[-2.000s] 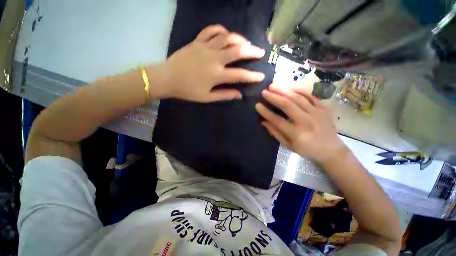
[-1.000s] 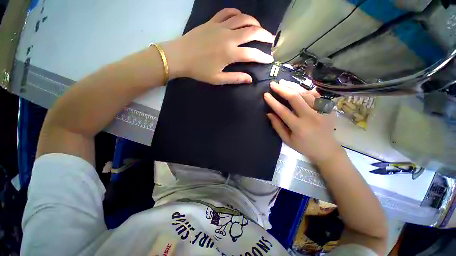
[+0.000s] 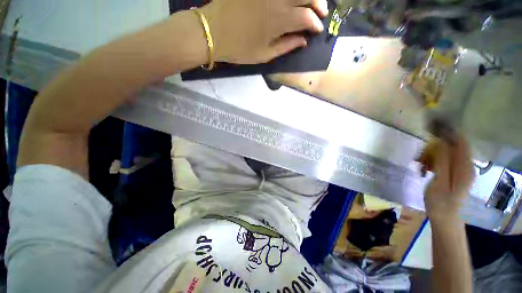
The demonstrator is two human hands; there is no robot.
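Note:
A black fabric panel (image 3: pixel 309 57) lies on the machine bed at the top centre, its near edge on the table. My left hand (image 3: pixel 269 28) rests on it with the thumb apart from the fingers, partly cut off by the top edge. Its fingertips are beside the shiny metal presser foot area (image 3: pixel 336 22), where the needle cannot be made out. My right hand (image 3: pixel 449 177) is blurred, away from the fabric, over the table's right part. A dark blurred shape is at its fingertips; I cannot tell if it is held. The thread snips are not clearly visible.
The beige machine bed (image 3: pixel 366 74) carries a clear bag of small yellowish items (image 3: pixel 432 74). A ruler strip (image 3: pixel 246 130) runs along the table's front edge. Below at right are a box with black fabric (image 3: pixel 372 232) and a grey bundle (image 3: pixel 366 277).
The black panel has moved up and away from my lap, uncovering the ruler strip. My left hand moved up with it. My right hand left the fabric and moved right to where the snips lay.

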